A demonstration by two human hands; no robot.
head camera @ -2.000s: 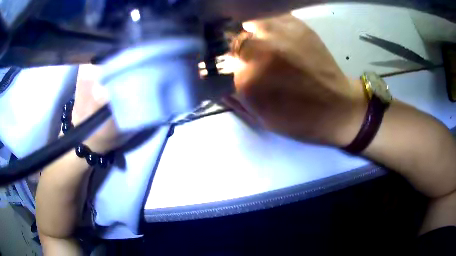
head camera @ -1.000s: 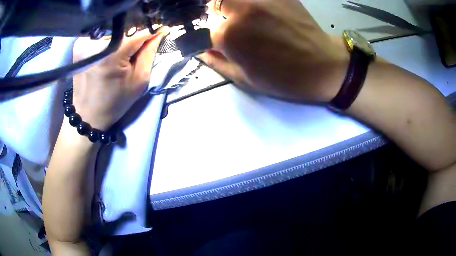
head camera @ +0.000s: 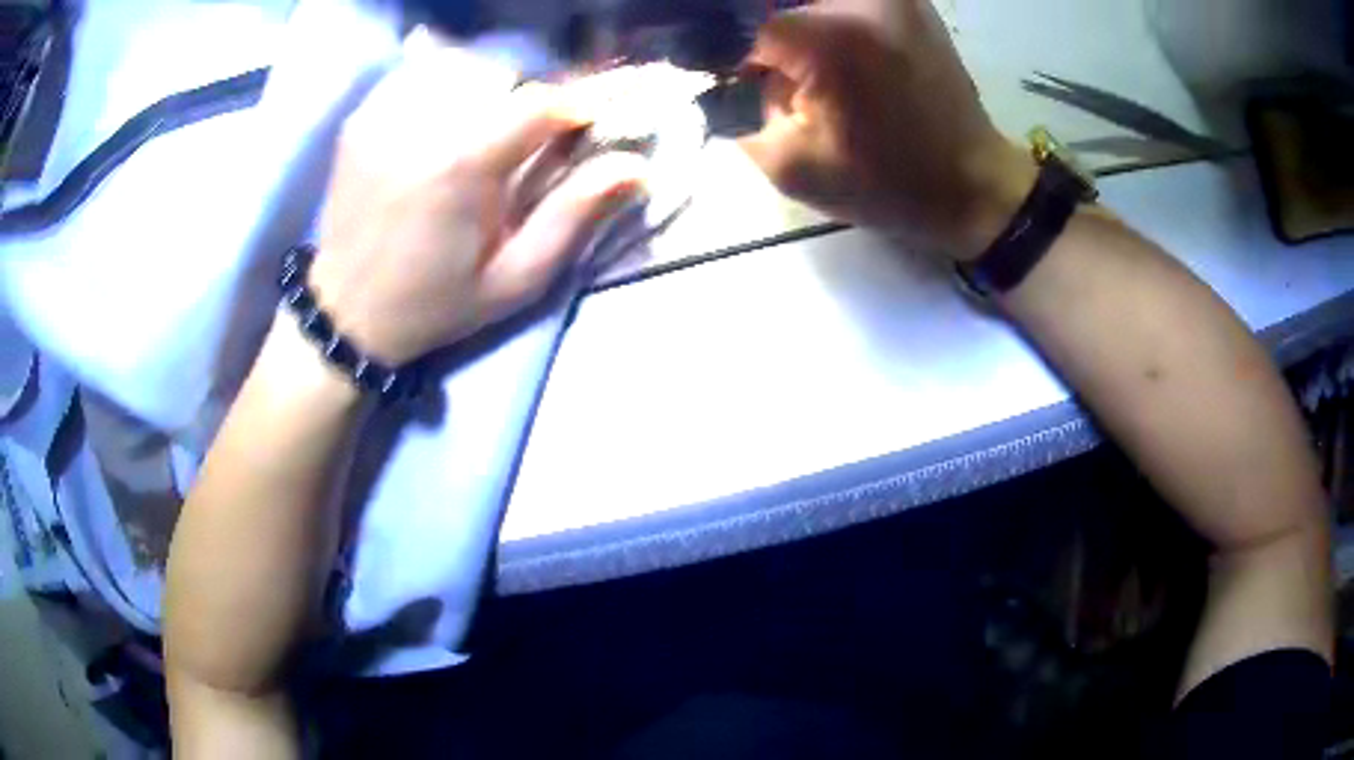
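My left hand (head camera: 446, 208), with a black bead bracelet, lies on the pale cloth (head camera: 446, 490) with dark edges. Its thumb and forefinger close on the cloth's edge in the glare by the needle area. Frayed dark and white threads show beside the thumb. My right hand (head camera: 869, 126), with a watch, is blurred and has its fingers curled at a dark machine part (head camera: 735, 107) right of the needle area. Its fingertips are partly hidden, so I cannot tell if it holds anything. The needle and presser foot are lost in dark blur and glare.
Slim dark pointed snips or tweezers (head camera: 1129, 116) lie on the white table (head camera: 743, 386) to the right. A brown-and-black rectangular item (head camera: 1307, 171) is beyond them. The grey ruler-marked edge (head camera: 802, 517) runs along the front. More pale cloth with a dark strip (head camera: 164, 319) spreads at the left.
The blurred fitting and black cable have left the foreground. Both hands have shifted right in the picture, the left with the cloth under it. The right fingers now curl beside the dark part.
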